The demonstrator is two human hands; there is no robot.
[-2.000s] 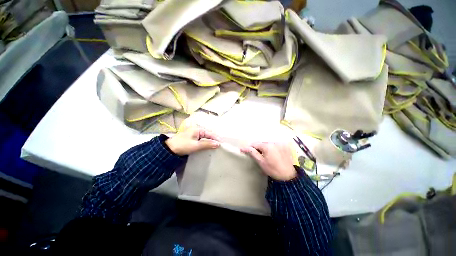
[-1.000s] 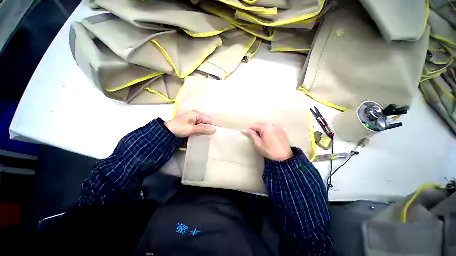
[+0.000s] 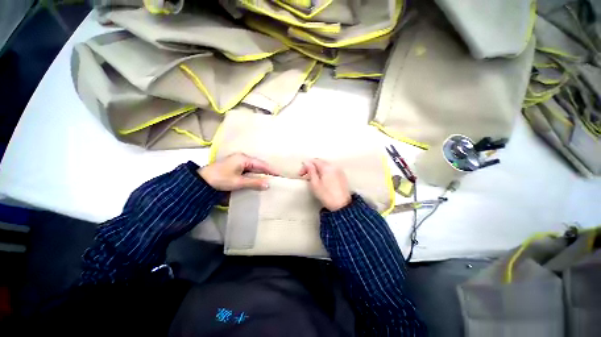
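Note:
A beige bag body (image 3: pixel 283 227) with yellow binding lies on the white table in front of me, its near part folded along a line. A greyer corner patch (image 3: pixel 244 219) shows at its left end. My left hand (image 3: pixel 236 174) holds the fold on the left, thumb below and fingers above. My right hand (image 3: pixel 325 183) pinches the same fold near the middle, its fingertips bent and partly hidden. The two hands are a short gap apart.
A large bag pile (image 3: pixel 165 72) lies behind the hands. To the right are thread snips (image 3: pixel 400 164), a yellow-brown block (image 3: pixel 402 186), a black cord (image 3: pixel 415 227) and a tool cup (image 3: pixel 460 153). More bags (image 3: pixel 514 293) are at the lower right.
The view has tilted down and shifted. The bag's near part lies flatter, with its corner patch showing. My right hand has moved closer to my left along the fold.

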